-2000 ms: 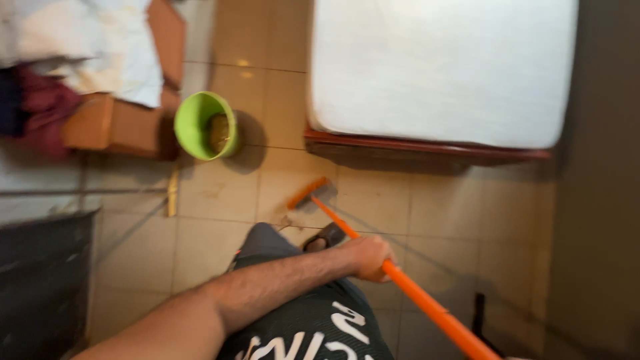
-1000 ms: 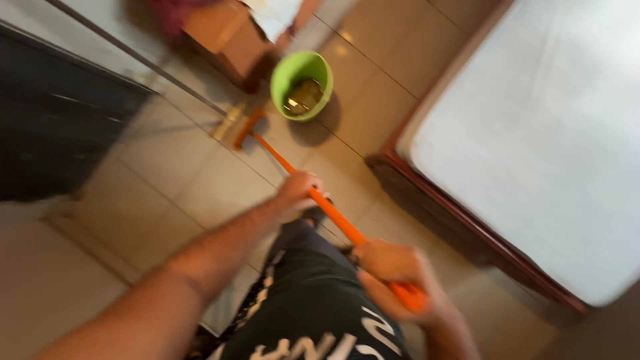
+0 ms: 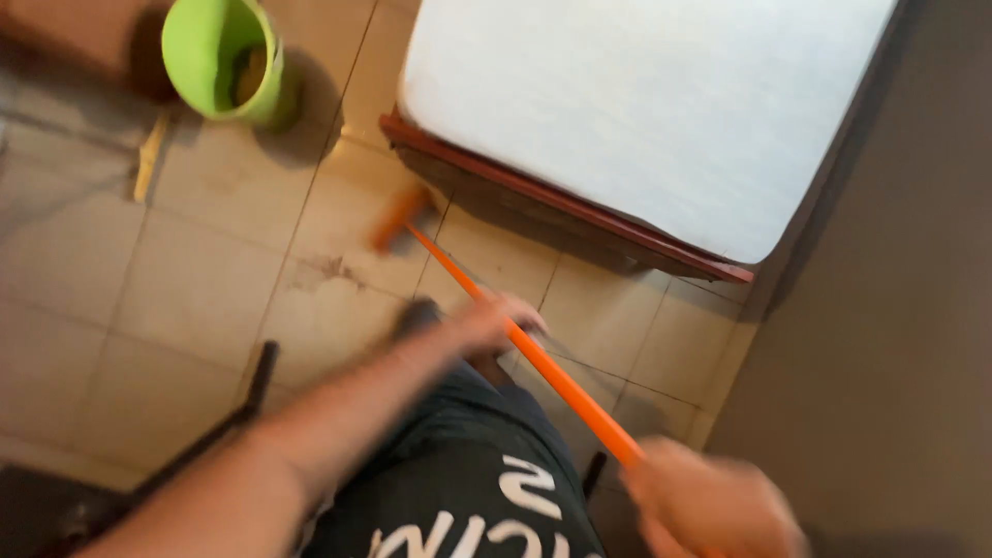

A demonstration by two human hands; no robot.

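An orange broom handle (image 3: 573, 391) slants from the lower right up to an orange broom head (image 3: 401, 218), blurred, over the tiled floor near the bed's corner. My left hand (image 3: 504, 319) is closed around the middle of the handle. Lower right, my right hand (image 3: 709, 496) grips the handle near its upper end; it is blurred. Small dark debris (image 3: 337, 270) lies on the tiles left of and below the broom head. A green bucket (image 3: 271, 77) with some brownish matter inside stands at the upper left.
A bed with a white mattress (image 3: 635, 108) and a reddish wooden frame (image 3: 558, 198) fills the upper right, beside a grey wall (image 3: 883, 372). A yellowish strip-like object (image 3: 149, 159) lies on the floor below the bucket. Dark tubular legs (image 3: 252, 387) stand at the lower left.
The broom head has moved from beside the yellowish strip near the bucket to the floor by the bed's corner. Both hands stay on the handle. The view has turned.
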